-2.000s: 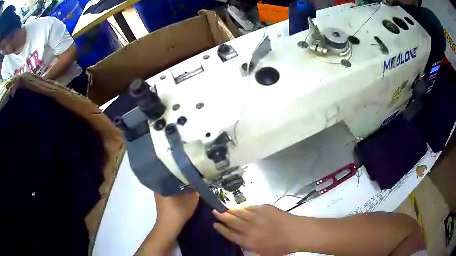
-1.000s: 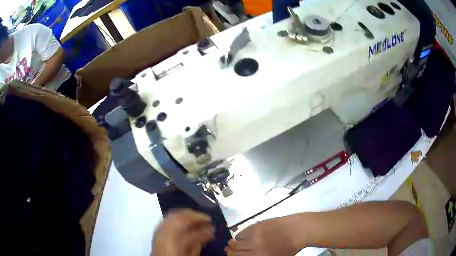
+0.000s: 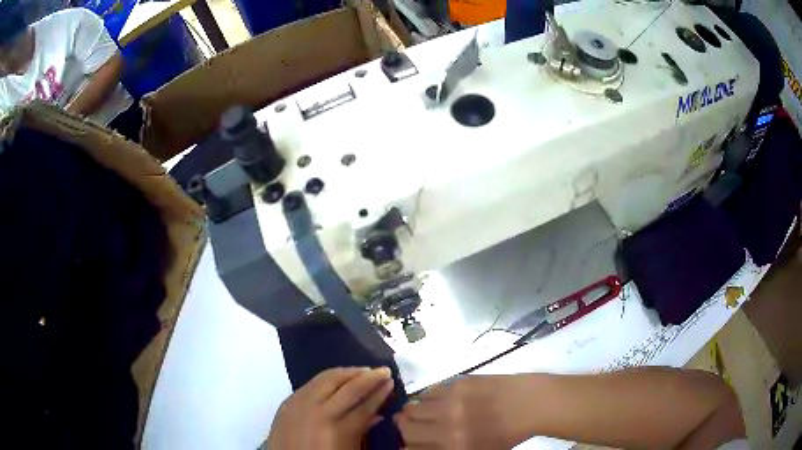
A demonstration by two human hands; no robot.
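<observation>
A dark purple-black workpiece (image 3: 308, 355) lies under the front end of the white sewing machine (image 3: 492, 167) and runs down to the bottom edge. My left hand (image 3: 327, 411) is on it with fingers bent, gripping its lower part. My right hand (image 3: 444, 413) holds its right edge, fingertips close to my left hand. The presser foot (image 3: 411, 329) is under the lit head; the needle is too small to tell. A thin black cord (image 3: 466, 368) runs from the work toward the red-handled snips (image 3: 587, 301) on the bed.
A carton of dark pieces (image 3: 180, 264) stands at the left; another open carton (image 3: 255, 79) is behind the machine. A dark stack (image 3: 681, 259) lies at the right end. A person in a white shirt (image 3: 66, 57) is at the upper left. A blue thread cone (image 3: 525, 19) stands behind.
My left hand has lowered onto the workpiece from a raised, blurred position, and its fingers have closed in beside my right hand. The view has shifted slightly. The snips remain on the bed.
</observation>
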